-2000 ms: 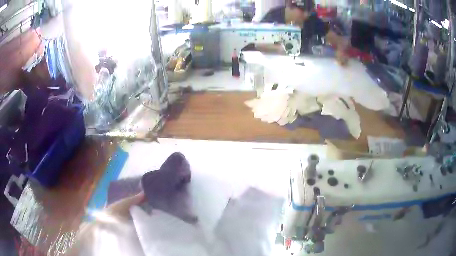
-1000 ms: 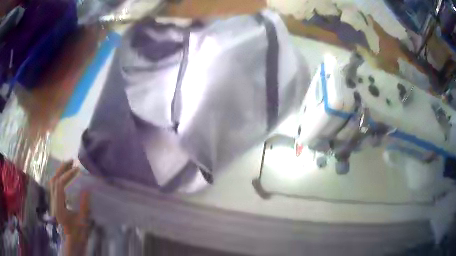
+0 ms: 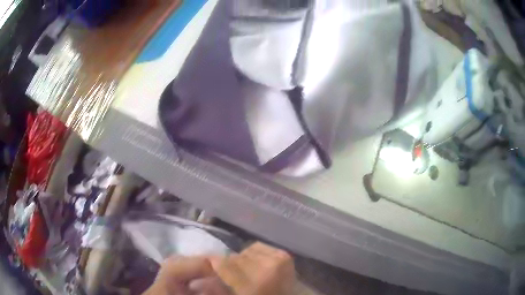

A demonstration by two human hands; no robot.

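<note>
The pale grey and dark purple garment (image 3: 345, 75) lies spread on the white machine table, left of the needle area. My left hand (image 3: 187, 276) and my right hand (image 3: 259, 269) are close together at the bottom, below the table's front edge. Their fingers are bent around the near end of a pale piece of cloth (image 3: 178, 237) with a dark edge. The fingertips are blurred, and the wrists are cut off by the picture's edge.
The machine head (image 3: 455, 106) stands at the right over its lit needle area. The grey table edge (image 3: 247, 193) bears ruler markings. Blue tape (image 3: 172, 31), a brown surface and shiny plastic wrap are upper left. Red plastic (image 3: 43, 147) and crumpled scraps lie lower left.
The view has turned, so the garment appears higher and farther right. One hand was at the table's left corner; now both hands are together below the edge, with the pale piece between them.
</note>
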